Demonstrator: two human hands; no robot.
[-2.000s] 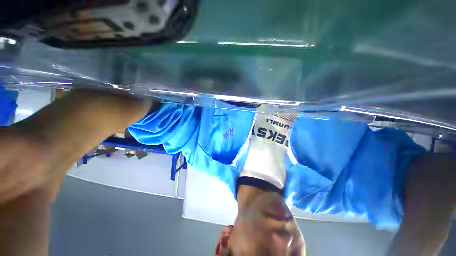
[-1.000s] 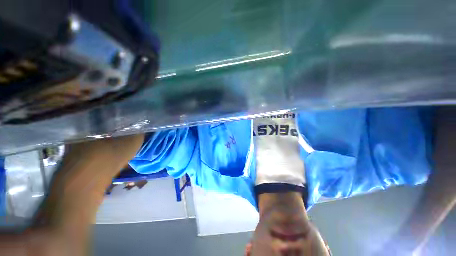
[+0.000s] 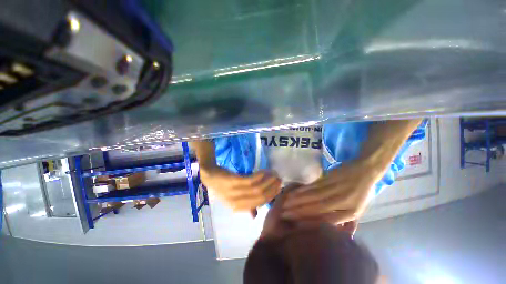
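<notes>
The view is upside down. A phone assembly (image 3: pixel 91 69) is very close at the upper left, a black body with a silvery board part and small round holes. A clear plastic surface (image 3: pixel 266 94), likely a tray, lies beside it across the top, with green showing through. No hand touches the phone assembly. I see no hand that I can tell is my left or right hand. The hands (image 3: pixel 327 194) in view are on a person facing the camera.
The facing person wears a blue smock (image 3: pixel 347 141) over a white shirt with dark letters, both hands raised at the face. Blue shelving (image 3: pixel 133 194) with cartons stands behind at the left, another blue rack (image 3: pixel 476 144) at the far right. A pale wall and grey surface lie behind.
The facing person's arms were spread towards both sides; now the hands are together at the face. The camera view has shifted slightly, and the phone assembly shows further left than at first.
</notes>
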